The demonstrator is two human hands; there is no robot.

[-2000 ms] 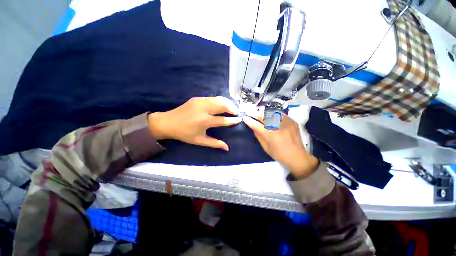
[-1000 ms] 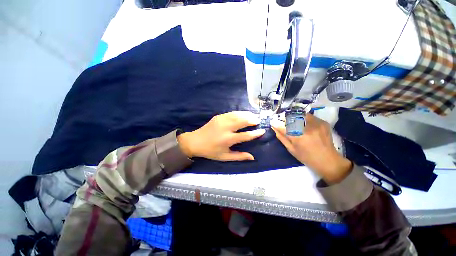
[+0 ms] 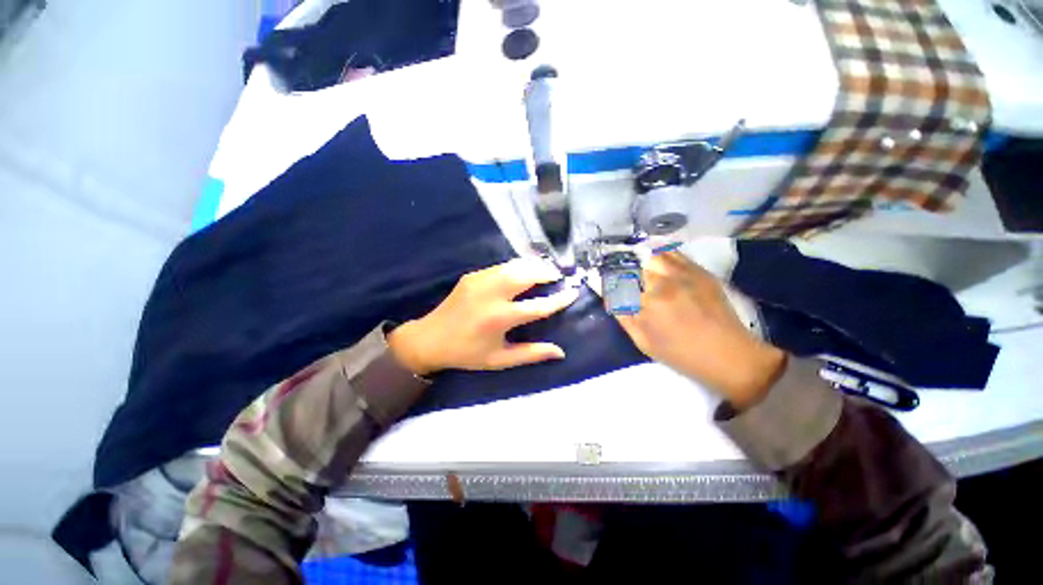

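Note:
A dark navy garment panel (image 3: 309,274) lies on the white table, left of and under the needle area. My left hand (image 3: 486,320) rests on it, palm down, fingers spread, fingertips beside the presser foot (image 3: 575,278). My right hand (image 3: 692,326) is at the right of the foot, fingertips at the cloth, partly hidden behind a bluish-grey block (image 3: 622,288). I cannot tell whether the right fingers pinch the cloth. The white sewing machine head (image 3: 686,80) with a blue stripe stands above.
Small dark cut pieces (image 3: 858,309) and black-and-silver thread snips (image 3: 872,383) lie right of my right hand. Checked cloth (image 3: 904,103) wraps the machine arm. Dark cloth (image 3: 383,40) lies at the back left. The ruler-marked table edge (image 3: 618,486) runs in front.
The view has shifted, showing more of the table's back. The panel has turned and its left part sits lower. Both hands stay beside the foot.

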